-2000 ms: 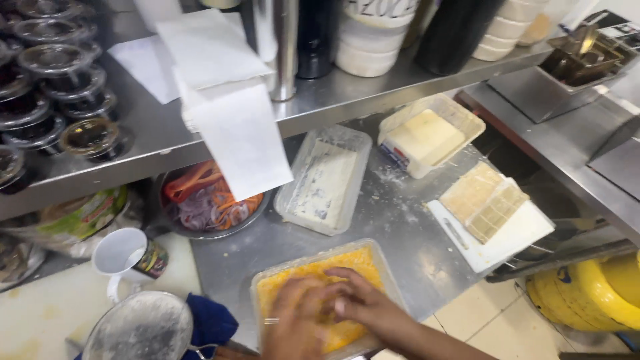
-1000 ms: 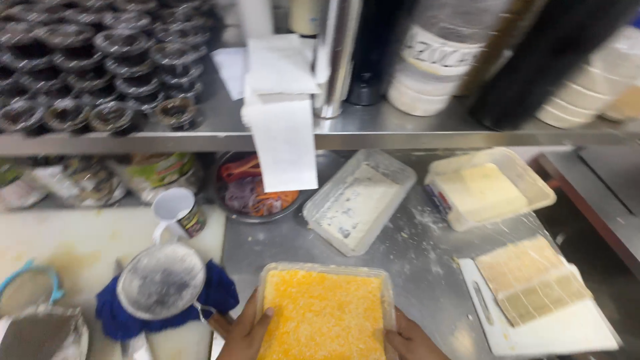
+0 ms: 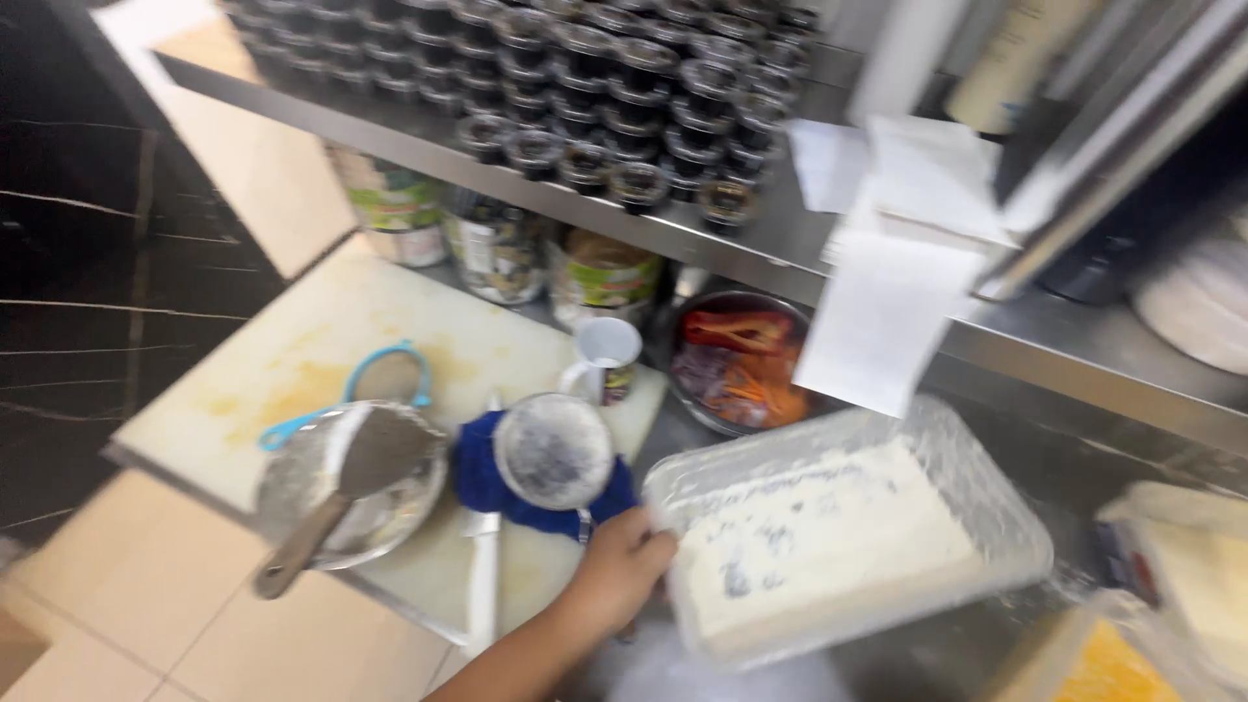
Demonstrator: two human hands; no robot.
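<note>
My left hand (image 3: 624, 565) grips the left end of a clear plastic tub (image 3: 829, 526) with a layer of white powder in it, tilted above the steel counter. My right hand is out of view. At the lower right corner stands a tub of orange crumbs (image 3: 1111, 668), partly cut off. Left of my left hand, a fine-mesh strainer (image 3: 554, 450) dusted white rests on a blue cloth (image 3: 478, 458), with a white-handled knife (image 3: 485, 575) beside it. A metal bowl (image 3: 409, 517) holds white residue, and a spatula (image 3: 336, 502) lies across it.
Behind the tub, a bowl of cut vegetables (image 3: 741, 366) sits near a mug (image 3: 606, 356). A blue-rimmed strainer (image 3: 356, 390) lies on the cutting board (image 3: 292, 331). Overhead, the steel shelf (image 3: 409, 146) carries stacked lidded cups (image 3: 634, 97) and hanging paper slips (image 3: 892, 292). Another tub (image 3: 1194, 565) stands at right.
The view has swung left. Both hands were on the tub of orange crumbs one second ago; now my left hand holds the white-powder tub, which stood on the counter before.
</note>
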